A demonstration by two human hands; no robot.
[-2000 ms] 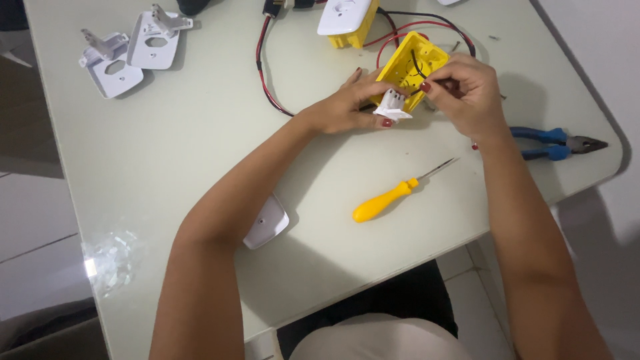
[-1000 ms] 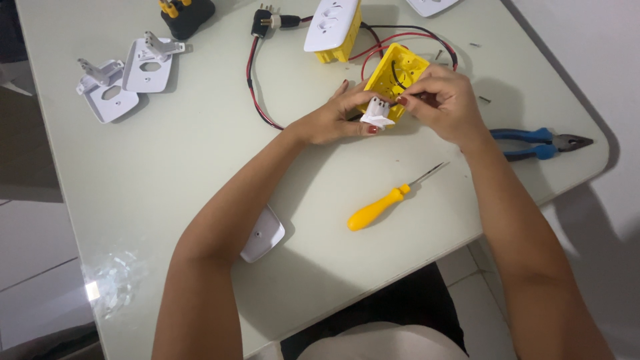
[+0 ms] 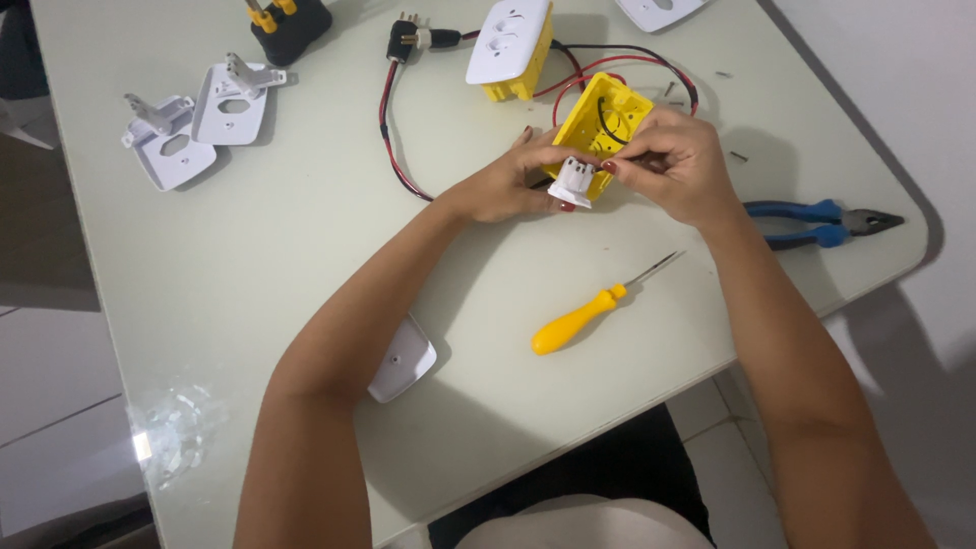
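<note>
My left hand holds a white socket module between thumb and fingers at the near left edge of an open yellow electrical box. The fingers of my right hand pinch a dark wire right beside the module's terminals; the wire's end is hidden. A black wire curves inside the box, and a red wire loops at its far left side. Nearer to me, a yellow-handled screwdriver lies on the table. Blue-handled pliers lie to the right, partly behind my right forearm.
Beyond the box stands a yellow box with a white socket faceplate, near plugs on red-black cords. White cover plates with modules and a black-and-yellow item are at the far left. Another plate touches my left arm. Screws lie at right.
The view has shifted somewhat. Both hands stay at the yellow box, with the module in my left hand and my right fingers beside it.
</note>
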